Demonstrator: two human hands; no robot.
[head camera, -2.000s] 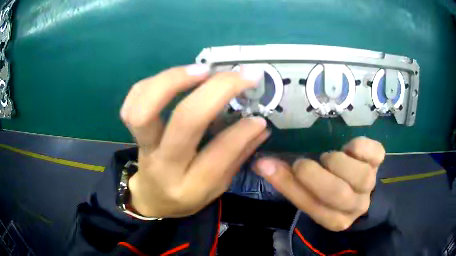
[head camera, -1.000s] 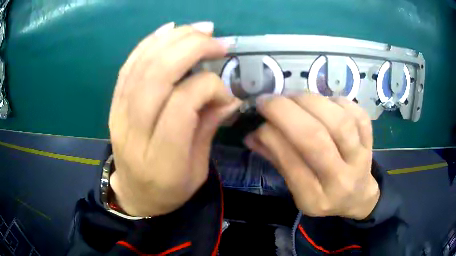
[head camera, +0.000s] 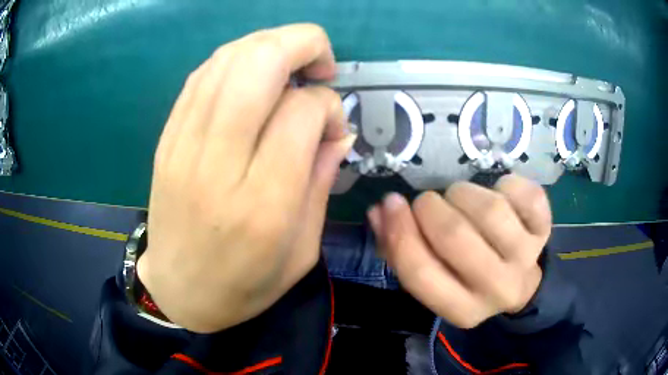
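The silver-grey three-hole housing plate (head camera: 439, 150) lies in front of me, its raised straight rim on the far side. Its three bright rings each have a grey centre tongue (head camera: 499, 121) and small shiny fittings (head camera: 382, 162) at the bottom. My left hand (head camera: 238, 176) covers the plate's left end, with curled fingers holding it there and fingertips beside the left ring. Its palm side is hidden. My right hand (head camera: 469, 245) is just below the plate's near edge, fingers curled, thumb and index tips close together; I cannot tell if anything small is between them.
The green bench mat (head camera: 110, 95) lies under the plate. Other silver metal pieces (head camera: 6, 132) stand at the far left edge, cut off by the picture. A grey floor with yellow lines (head camera: 66, 223) shows beyond the mat's near edge.
My right hand came up to the left ring's lower rim, then moved back down below the plate. My left hand moved from above the left ring to the plate's left end.
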